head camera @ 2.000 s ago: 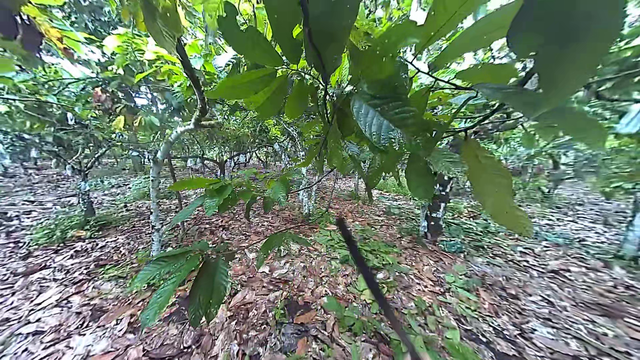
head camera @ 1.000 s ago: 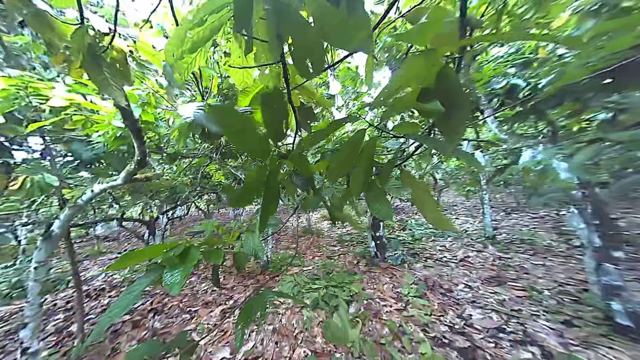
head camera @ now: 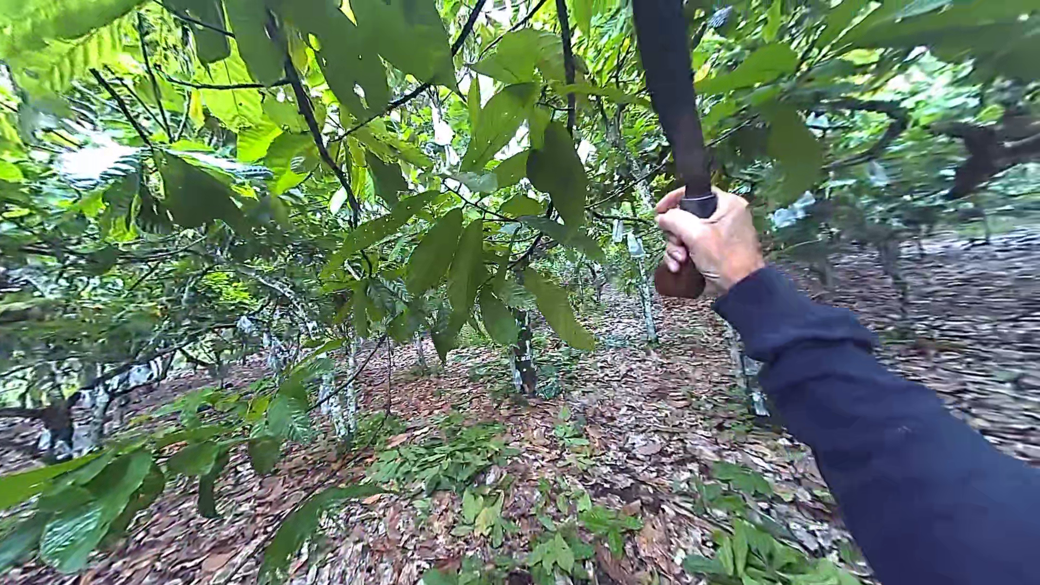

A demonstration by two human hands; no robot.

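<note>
My right hand (head camera: pixel 713 240), in a dark blue sleeve, is raised right of centre and closed around the brown handle of a machete (head camera: pixel 670 89). The dark blade points up and runs out of the top of the view. Just left of the blade hang large green leaves (head camera: pixel 556 175) on thin dark branches (head camera: pixel 313 118). Whether the blade touches any branch cannot be told. My left hand is out of view.
Slender trees with pale, patchy trunks (head camera: pixel 524 357) stand ahead and to both sides. A low leafy branch (head camera: pixel 97 496) reaches in at the lower left. Dry brown leaf litter (head camera: pixel 601 414) covers the ground, with small green plants (head camera: pixel 455 455) growing through it.
My right hand and forearm have come into view, raised with the machete upright. Two seconds ago only a dark, narrow length showed at the bottom centre. The view has shifted.
</note>
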